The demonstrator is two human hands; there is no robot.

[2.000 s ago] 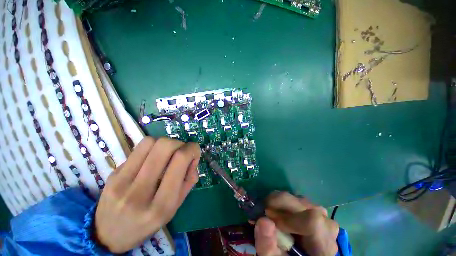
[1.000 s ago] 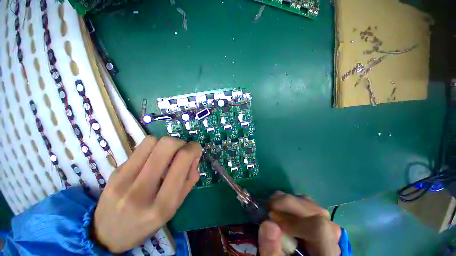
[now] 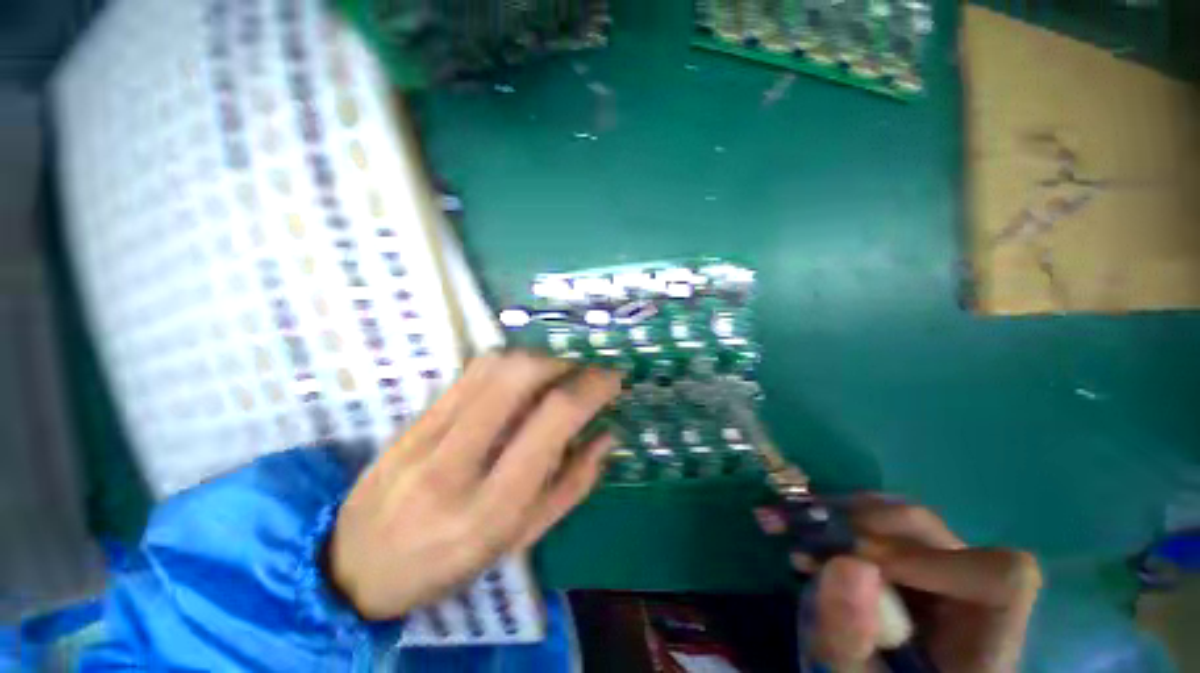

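The green PCB panel lies flat on the green mat, with several small white-centred components along its upper rows and one past its left edge. My left hand rests over the panel's left side, fingers bent; the fingertips are blurred and I cannot tell whether they hold anything. My right hand holds the soldering iron by its grip. Its metal tip points up and left over the panel's right part. The picture is blurred.
The white component sheet stretches along the left, partly under my left sleeve. Stacked green panels stand at the top left, and a separate green panel lies at the top. A tan pad with silvery scraps lies at the right.
The whole view has shifted, so things appear further right and lower. The iron's tip has moved away from my left fingertips, to the panel's right part.
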